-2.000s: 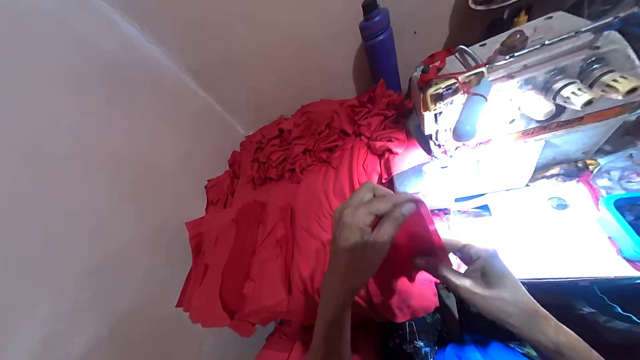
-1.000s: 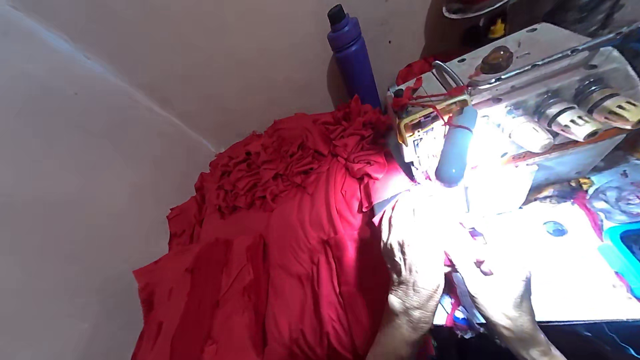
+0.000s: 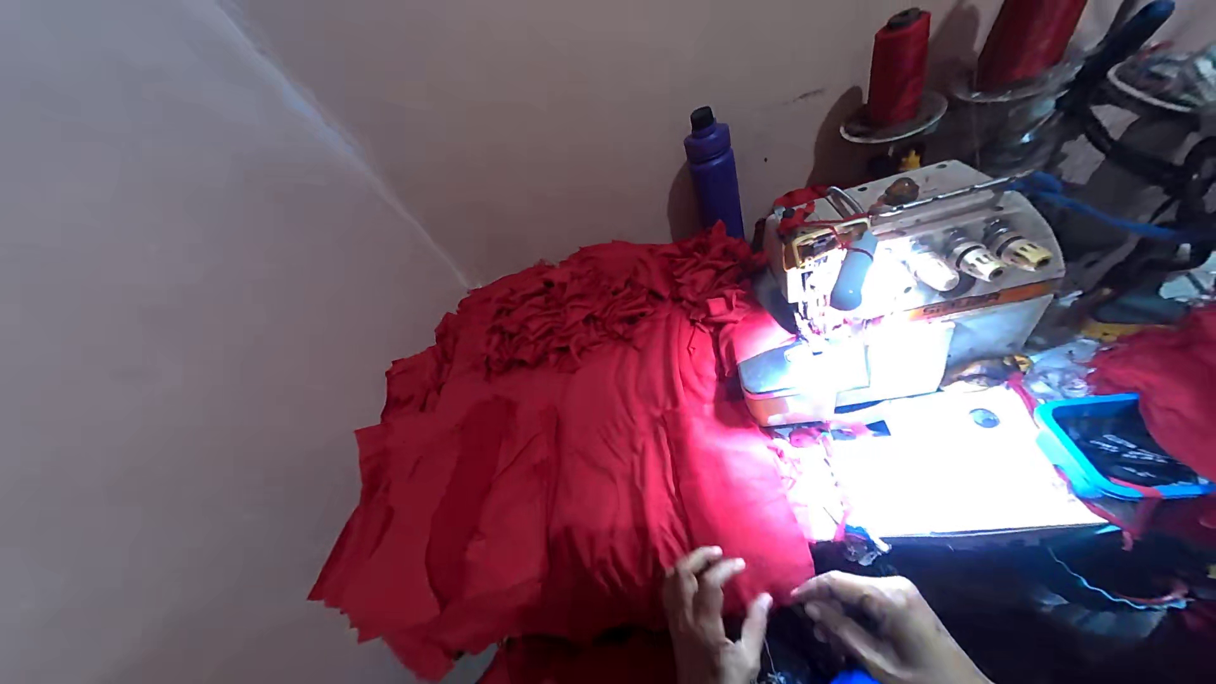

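Observation:
A large pile of red fabric pieces (image 3: 608, 446) lies left of an overlock sewing machine (image 3: 921, 275), gathered and ruffled along its back part. At the pile's front right corner is my left hand (image 3: 712, 608), its fingers spread and touching the cloth. My right hand (image 3: 874, 622) pinches the edge of the red cloth at that corner between thumb and fingers. Strong light falls on the needle area and the pale machine table plate (image 3: 950, 475).
A purple bottle (image 3: 714, 180) stands behind the pile by the wall. Red thread cones (image 3: 899, 71) are on the stand behind the machine. A blue-rimmed tray (image 3: 1064, 456) sits at the right, with red cloth (image 3: 1168, 380) over its side.
Both hands have moved from the brightly lit plate beside the needle area to the front right corner of the pile. The view has shifted, now showing the thread cones.

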